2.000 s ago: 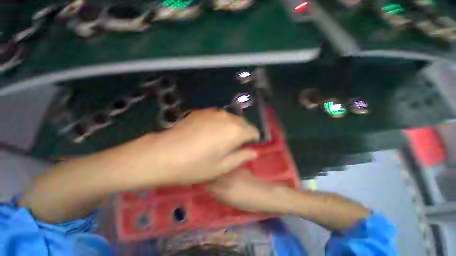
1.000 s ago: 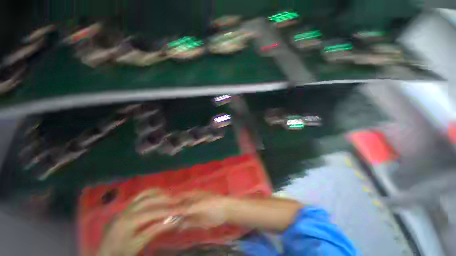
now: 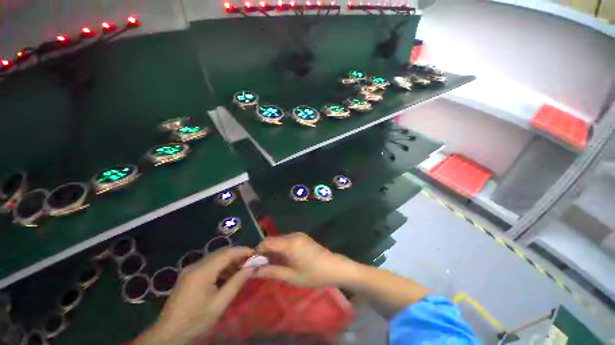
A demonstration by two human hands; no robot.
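My left hand (image 3: 199,290) and my right hand (image 3: 310,261) meet at the lower middle. Their fingertips pinch a small round pale disc (image 3: 256,261), possibly a watch back; the fingers hide its edges. A blurred red compartment tray (image 3: 290,306) lies below my hands, partly covered by them. On the lower green shelf (image 3: 101,313) beyond my hands, dark watch heads (image 3: 136,287) stand in curved rows. Two watch heads with lit white-purple screens (image 3: 230,224) lie near the shelf divider, and three more lit ones (image 3: 324,193) lie to its right.
The upper shelf edge (image 3: 135,224) crosses above the lower shelf. Watch heads with green digits (image 3: 115,176) line the upper tier. Red lights (image 3: 86,32) glow along the top rail. Red trays (image 3: 460,174) sit on shelving at right, beyond a grey floor (image 3: 438,236) with striped lines.
The view has swung, showing more of the upper tier and the aisle. My hands have moved from over the tray to near the lower shelf, now close together around the pale disc.
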